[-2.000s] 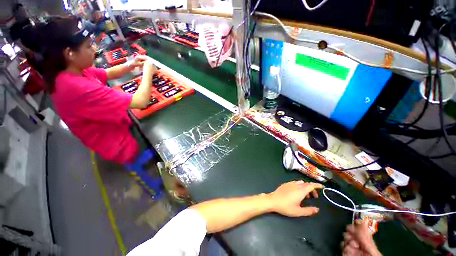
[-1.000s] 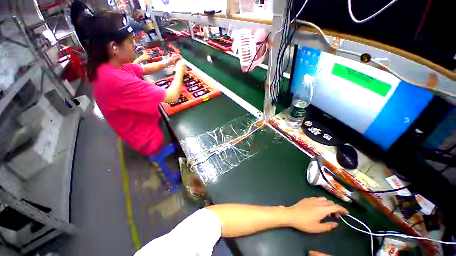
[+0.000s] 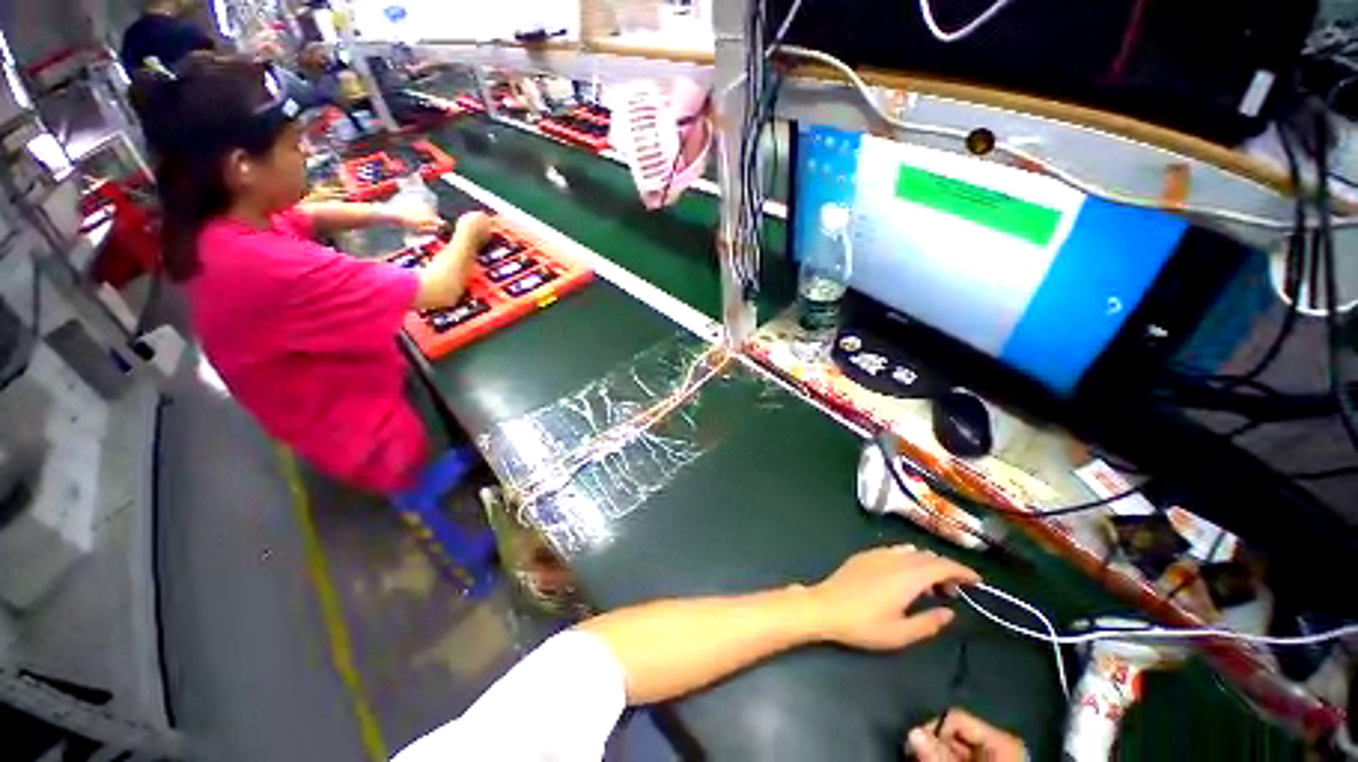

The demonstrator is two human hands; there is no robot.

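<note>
My left hand (image 3: 889, 597) reaches over the dark-green bench (image 3: 775, 514), with the end of a white cable (image 3: 1028, 610) at its thumb and fingertips. The plug itself is hidden or too small to tell. My right hand (image 3: 968, 740) is at the bottom edge, partly cut off. Its fingers are pinched on a thin black cable (image 3: 961, 670) that shows faintly against the bench. The two hands are apart. No device shows in either hand.
A white scanner (image 3: 909, 494) and another white, red-marked body (image 3: 1099, 700) lie behind my hands. The ledge holds a mouse (image 3: 962, 423), a bottle (image 3: 822, 292) and a monitor (image 3: 968, 246). Taped wires (image 3: 611, 447) and a person (image 3: 305, 328) at a red tray (image 3: 514, 302) are left.
The view swung right, then back left. My right hand, nearly out of view one second ago, shows again with the black cable. My left hand remains at the white cable.
</note>
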